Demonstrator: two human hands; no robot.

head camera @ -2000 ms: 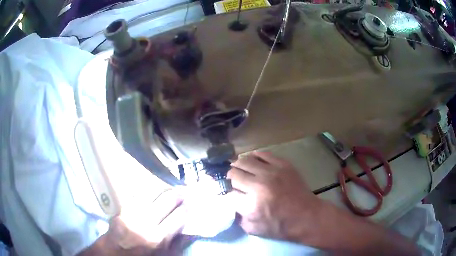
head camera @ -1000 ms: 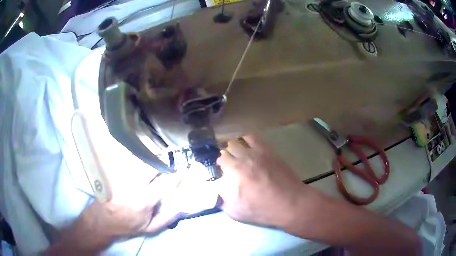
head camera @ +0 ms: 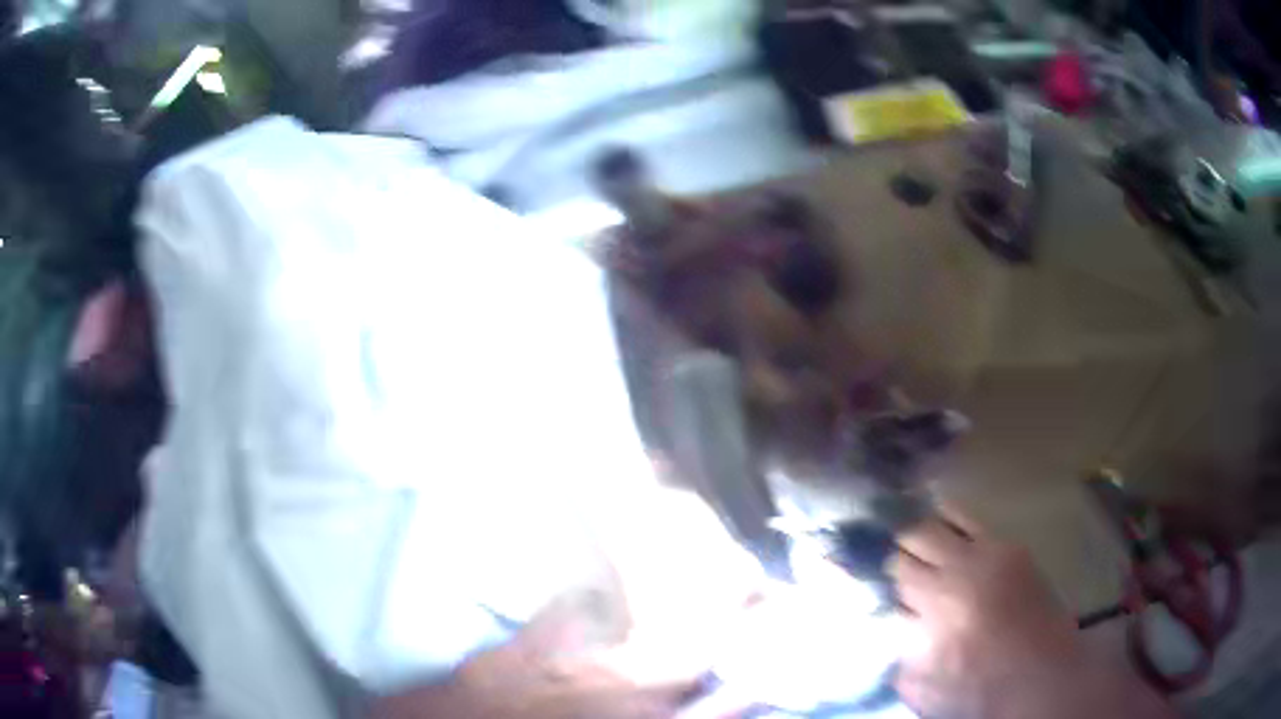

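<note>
The frame is blurred and washed out by the lamp. White garment cloth lies heaped left of the tan sewing machine head. My left hand lies low on the cloth, left of the presser foot area; its fingertips are lost in the glare. My right hand is just right of the presser foot, fingers bent down at the white cloth beside it. Whether either hand grips the cloth is hidden by the glare.
Red-handled scissors lie right of my right hand. A yellow label is behind the machine head. More pale cloth lies behind at the top. Dark, blurred clutter is at the far left.
The view has swung left, so the machine, scissors and hands appear further right and more of the cloth heap shows. Both hands remain near the presser foot.
</note>
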